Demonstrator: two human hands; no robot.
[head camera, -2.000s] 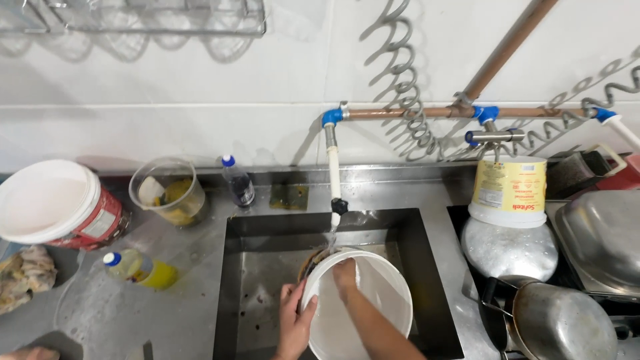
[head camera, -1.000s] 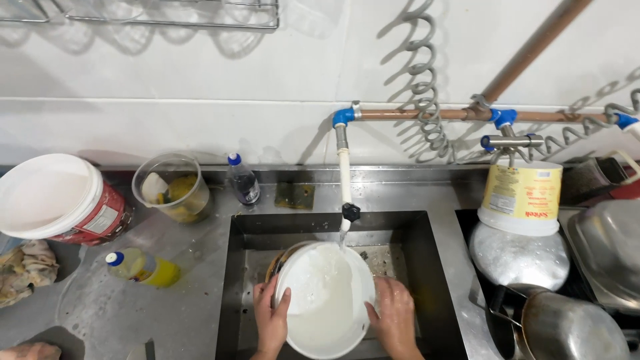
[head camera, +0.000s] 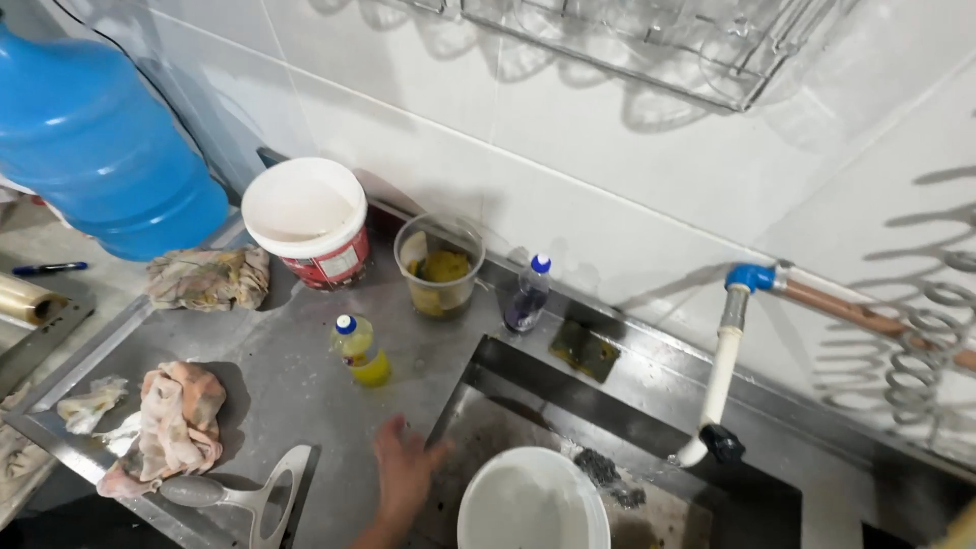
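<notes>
My left hand (head camera: 408, 465), blurred, is over the left rim of the steel sink (head camera: 450, 396), fingers apart and holding nothing. Just beyond it stands a bottle of yellow liquid (head camera: 364, 358) with a blue and white cap. The white plastic bucket (head camera: 534, 507) sits in the sink to the right of that hand, cut off by the lower frame edge. A dark scouring pad (head camera: 598, 467) lies beside the bucket. Above the sink hangs the white pipe faucet (head camera: 717, 381) with a black knob. My right hand is out of view.
On the steel counter are a red and white tub (head camera: 313, 229), a clear container of yellowish contents (head camera: 440, 271), a dark-liquid bottle (head camera: 528, 297), crumpled cloths (head camera: 179, 427) and a squeegee (head camera: 263, 496). A green sponge (head camera: 585, 351) lies behind the sink. A blue water jug (head camera: 107, 145) stands far left.
The view has swung left. My left hand has let go of the bucket and moved to the sink's left rim. My right hand, at the bucket before, is out of view.
</notes>
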